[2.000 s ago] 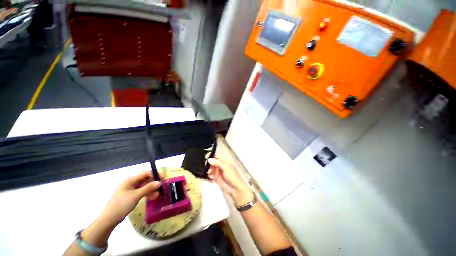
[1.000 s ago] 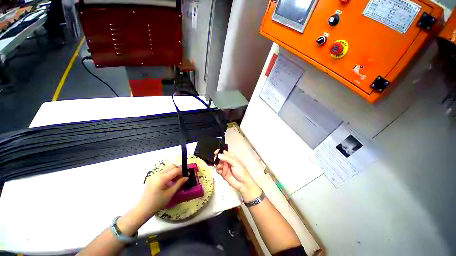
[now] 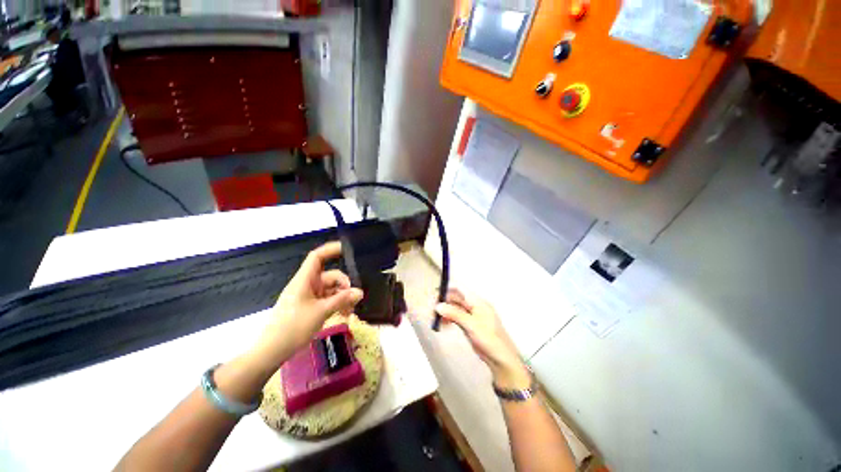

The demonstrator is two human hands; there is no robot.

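Note:
A thin black strap arches up between my hands. My left hand pinches one part of it beside a dark square pad, above and behind the magenta box. My right hand holds the other end at the right, past the table edge. The magenta box has a dark opening and sits on a cream speckled disc at the table's front right corner. Whether the strap touches the dark pad is hard to tell.
A bundle of black straps lies across the white table. An orange control box is on the machine at the upper right. A pale wood-edged tray runs along the machine. A red-fronted machine stands beyond.
My left hand has lifted the strap off the magenta box and moved to the dark pad. My right hand has moved outward from the pad with the strap's other end.

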